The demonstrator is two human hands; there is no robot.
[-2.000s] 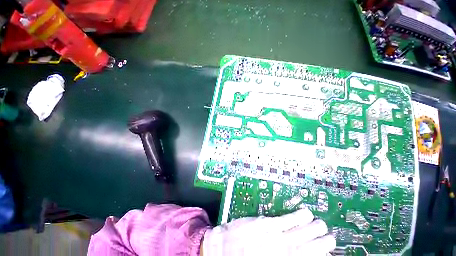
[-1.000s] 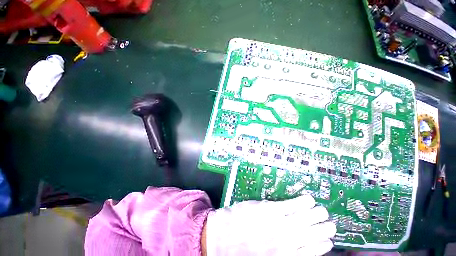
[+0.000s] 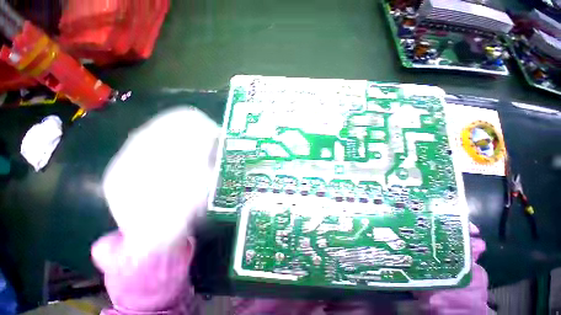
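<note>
The large green circuit board [image 3: 344, 184] faces me with its flat solder side up, in front of me. My left hand [image 3: 163, 169], in a white glove with a pink sleeve, is at the board's left edge. It is strongly blurred, so its fingers and any grip cannot be made out. Of my right arm only pink sleeve shows beside and below the board's lower right corner; my right hand is hidden behind the board. The barcode scanner is not visible.
Red blocks [image 3: 111, 27] and a red-orange tube [image 3: 77, 83] lie at upper left, above a crumpled white cloth [image 3: 42, 143]. Finished boards [image 3: 452, 40] stand at upper right. A yellow ring dish [image 3: 483, 143] and side cutters [image 3: 520, 197] lie at right.
My left hand has moved off the board's lower face to its left edge. The board sits further left in view, its lower edge now fully visible. Pink sleeve has appeared at lower right.
</note>
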